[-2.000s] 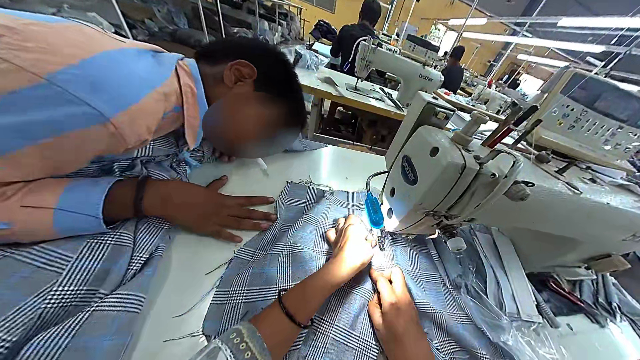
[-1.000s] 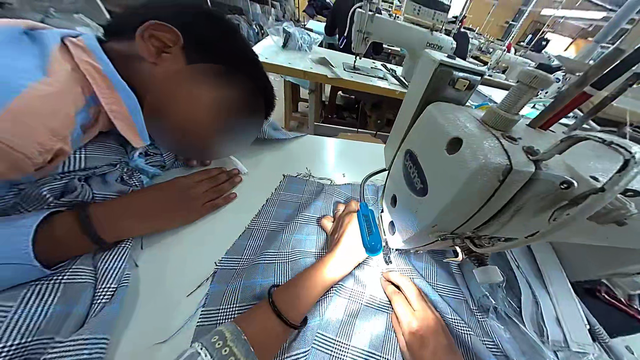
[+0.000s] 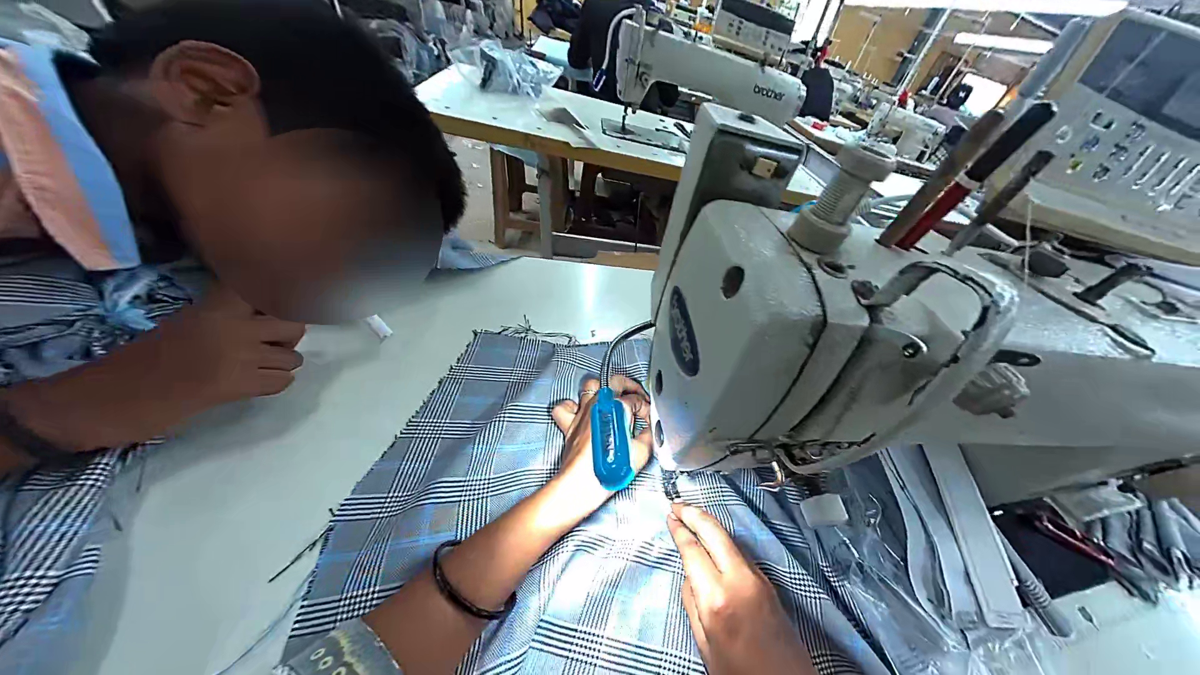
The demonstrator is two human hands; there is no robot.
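Note:
Grey-and-blue plaid fabric (image 3: 450,450) lies under the needle area of a white Brother sewing machine (image 3: 741,347). My left hand (image 3: 600,431) rests on the cloth just left of the presser foot (image 3: 670,486), partly hidden by a blue clip-on lamp (image 3: 613,441) on a bendy neck. In front of the foot, my right hand (image 3: 731,591) has its thumb and index finger close together at the cloth; whether they pinch it cannot be told. Bright light falls on the fabric between both hands.
At left a person (image 3: 234,169) leans low over the white table (image 3: 197,525), one hand near the face, beside more plaid cloth (image 3: 47,553). Plastic bags and pale strips (image 3: 966,534) lie right of the machine. Another sewing machine (image 3: 703,75) stands behind on a separate table.
The other person's hand, flat on the table before, has drawn back toward the face with its fingers curled. My view has moved closer to the machine. My hands stay by the presser foot.

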